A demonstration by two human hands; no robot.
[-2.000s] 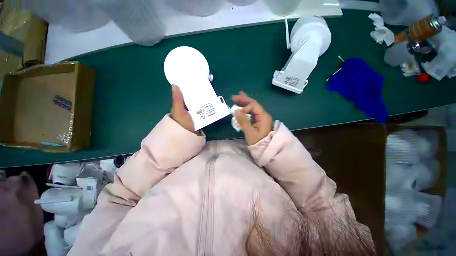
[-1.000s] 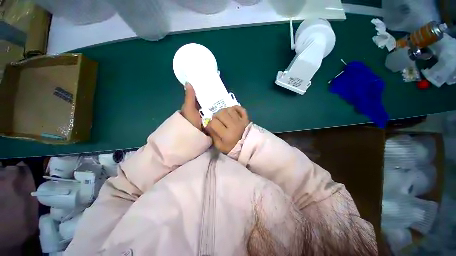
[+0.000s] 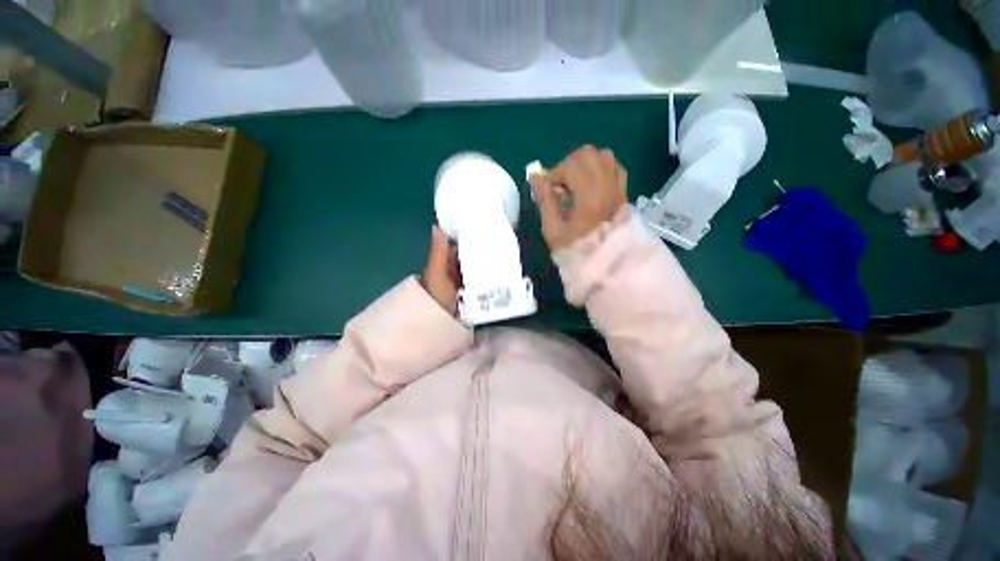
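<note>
A white security camera (image 3: 486,236) is held over the green mat in front of me, its round body away from me and its labelled bracket end towards me. My left hand (image 3: 441,271) grips it from the left side, with most of the fingers hidden behind it. My right hand (image 3: 583,195) is raised to the right of the camera, apart from it. It pinches a small white wipe (image 3: 535,171) between the fingertips. A second white camera (image 3: 711,164) with a thin antenna lies on the mat to the right.
A blue cloth (image 3: 814,250) with thin pale sticks beside it lies at right. An orange canister (image 3: 956,139) and crumpled white tissue (image 3: 866,134) are at far right. An open carton tray (image 3: 133,213) is at left. Clear bubble bags (image 3: 472,30) stand at the back. White cameras (image 3: 165,420) are heaped below the bench.
My right hand has left the bracket end of the camera and moved up and right, showing the wipe. The held camera is more upright in view. The whole view has shifted somewhat.
</note>
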